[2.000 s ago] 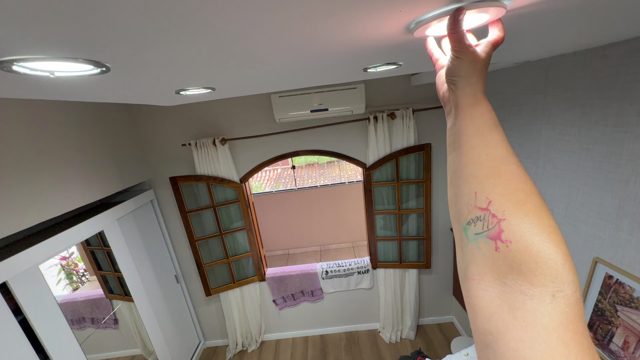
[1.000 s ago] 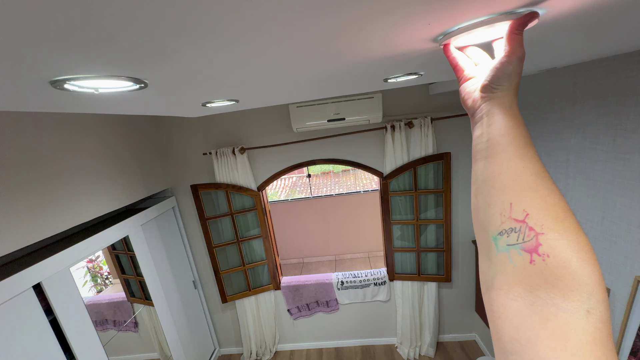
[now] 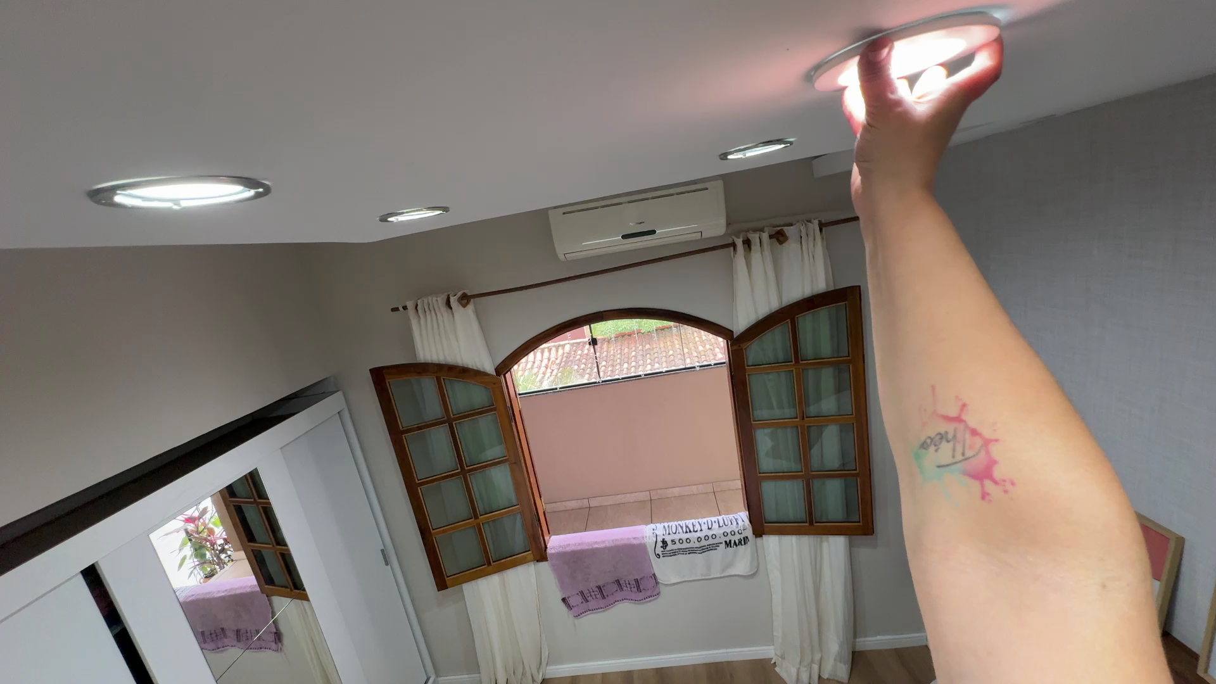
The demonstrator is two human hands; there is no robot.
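Observation:
My right hand (image 3: 917, 104) reaches up to a round, lit ceiling light (image 3: 926, 52) at the upper right. Its fingers and thumb are spread around the fixture and grip its rim, and the glow shows pinkish through them. Part of the bright face is hidden behind the hand. The fixture lies at the ceiling surface; whether a gap runs behind it, I cannot tell. The bare forearm, with a coloured tattoo, rises from the lower right. My left hand is out of view.
Other lit round lights (image 3: 180, 192) are set in the ceiling (image 3: 475, 95). Beyond are an air conditioner (image 3: 638, 220), a curtain rod (image 3: 589, 272), an open wooden window (image 3: 798, 418) with towels (image 3: 603, 570) over its sill, and a mirrored white wardrobe (image 3: 323, 494) at lower left.
My right hand stays at the same light while its fingers shift around the rim; one at the left now shows higher against the fixture than a second ago. The view has swung somewhat.

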